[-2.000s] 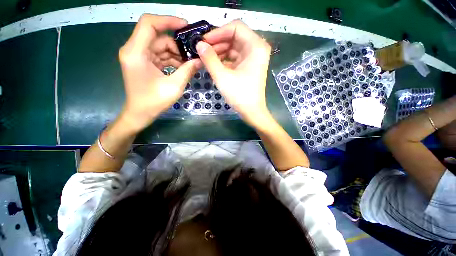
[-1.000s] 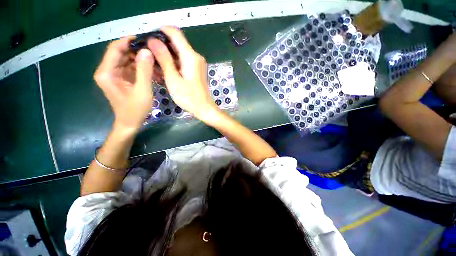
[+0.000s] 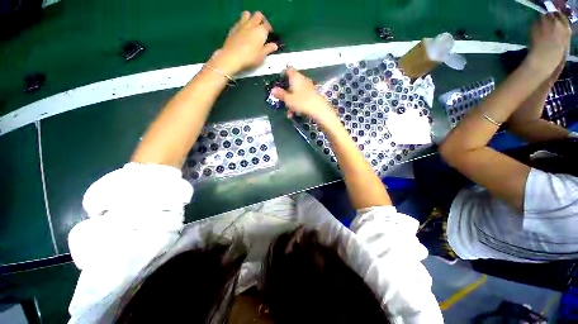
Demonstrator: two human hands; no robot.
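Observation:
My left hand [image 3: 248, 43] reaches over the white edge strip onto the far green strip. Its fingertips are at a small black unit [image 3: 274, 42], mostly hidden by the fingers; I cannot tell whether they grip it. My right hand [image 3: 301, 96] has its thumb and fingers on another small black unit [image 3: 276, 88], low over the bench at the left corner of the stock sheets [image 3: 364, 120]. The working sheet of round pieces [image 3: 237, 149] lies flat on the bench, below my left forearm and partly covered by it.
Black units [image 3: 132, 50] stand spaced along the far green strip. A white paper piece [image 3: 409, 128] lies on the stock sheets. A tan block [image 3: 416, 59] with clear plastic is beyond them. A neighbouring worker's arm [image 3: 494, 120] is at right, by another small sheet [image 3: 468, 100].
My hands have parted from around one black unit. The left has reached out to the far strip, the right has moved right to a unit on the bench. The working sheet is more exposed.

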